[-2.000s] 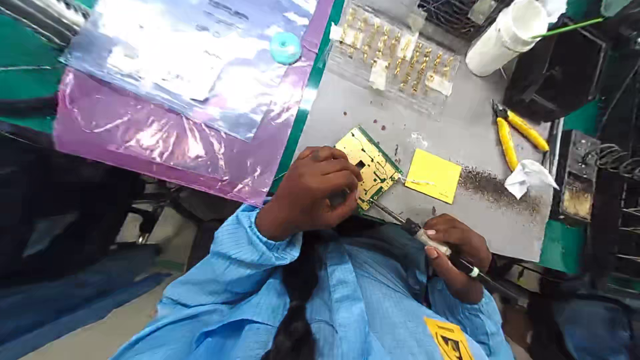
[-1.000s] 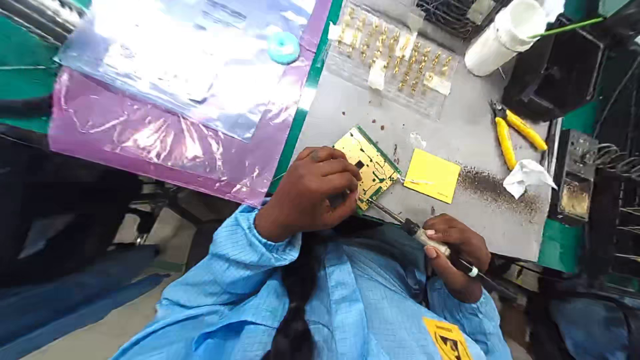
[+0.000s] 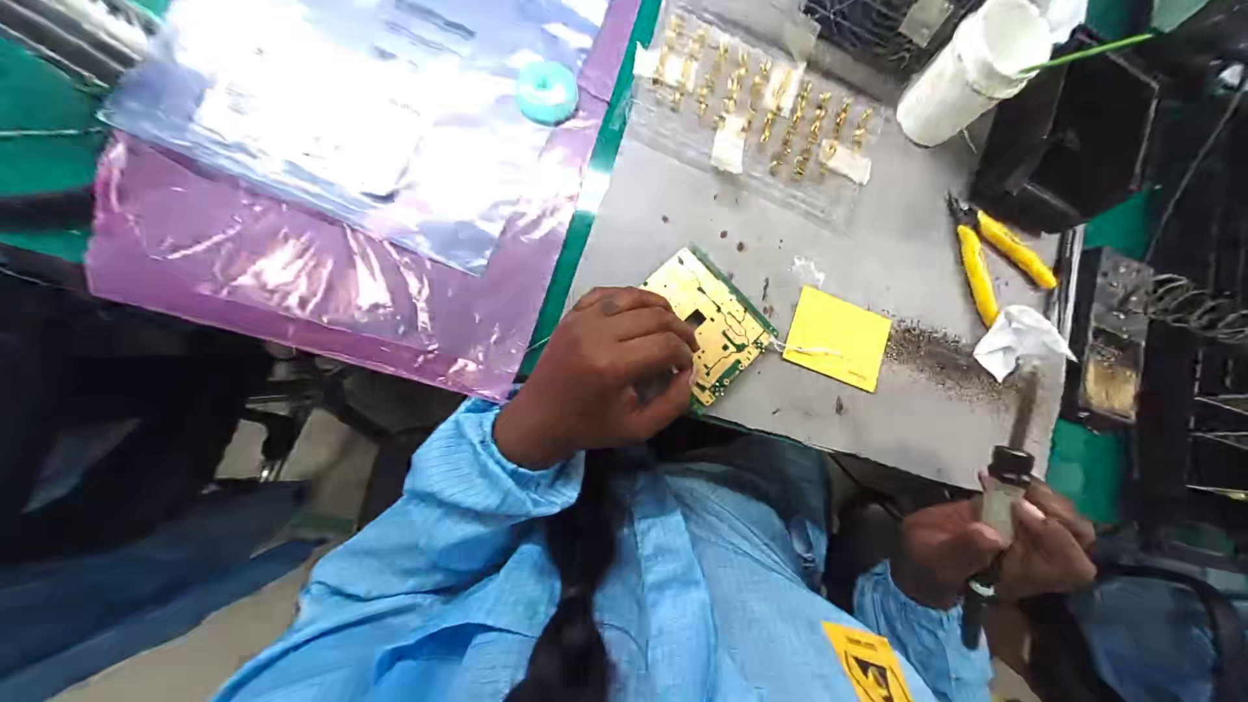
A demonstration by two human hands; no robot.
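My left hand (image 3: 614, 375) rests at the left edge of a gold and green circuit board (image 3: 726, 341), its fingers bent over the board; whether they grip it is hard to tell. My right hand (image 3: 1004, 541) is closed around the handle of a soldering iron (image 3: 1004, 492), away to the right of the board. The iron's shaft points up toward a crumpled white tissue (image 3: 1022, 341), blurred at its tip. A thin whitish wire runs from the board's right corner over a yellow square pad (image 3: 837, 338).
Yellow-handled cutters (image 3: 994, 258) lie above the tissue. Gold connectors (image 3: 765, 97) sit taped in clear plastic at the back, near a white bottle (image 3: 975, 73). A pink bag (image 3: 292, 283), a teal ring (image 3: 546, 93) and a soldering stand (image 3: 1111, 341) flank the grey mat.
My right hand has moved right with the soldering iron, from the board's lower edge to near the tissue. My left hand has stayed at the board.
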